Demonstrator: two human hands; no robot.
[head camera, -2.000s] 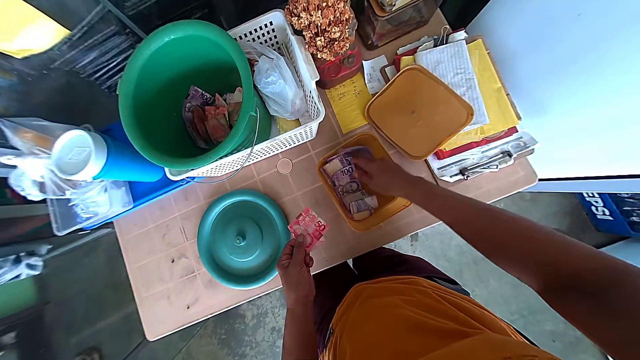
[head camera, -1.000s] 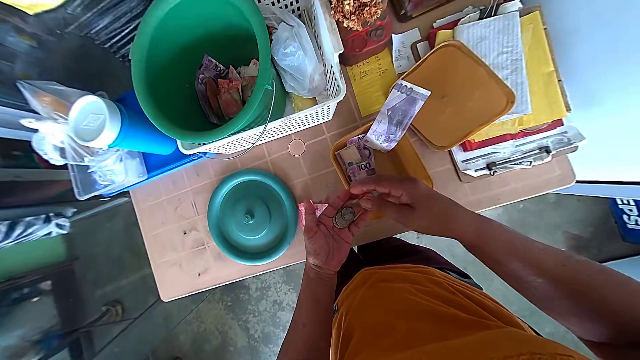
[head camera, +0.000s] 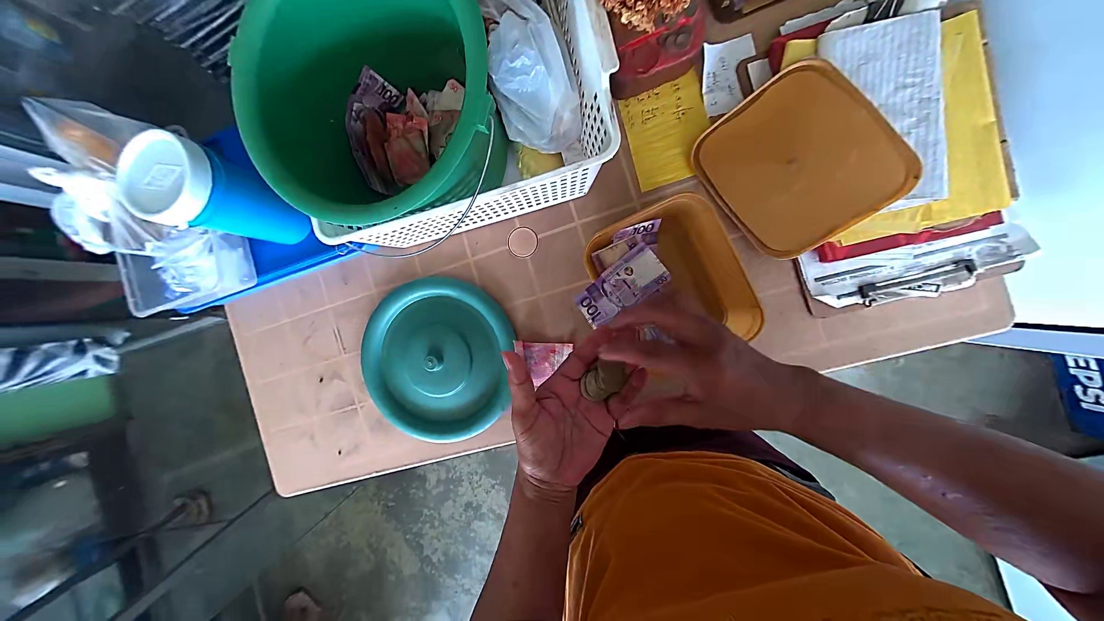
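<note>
My left hand lies palm up at the table's near edge, with several coins on its fingers. A red banknote shows just beyond those fingers, beside the teal lid. My right hand reaches over from the right, its fingertips at the coins; whether it pinches one cannot be told. Past it, a purple banknote lies across the left rim of the orange plastic tub, near more notes inside. The orange lid rests to the right on papers.
A green bucket holding crumpled banknotes stands in a white plastic basket beside a plastic bag. A blue jug is at the left. Papers and a clipboard lie at the right; a yellow paper is behind the tub.
My right hand has left the tub for my left palm, where coins now show. The purple note, raised above the tub one second ago, now lies lower across its left rim.
</note>
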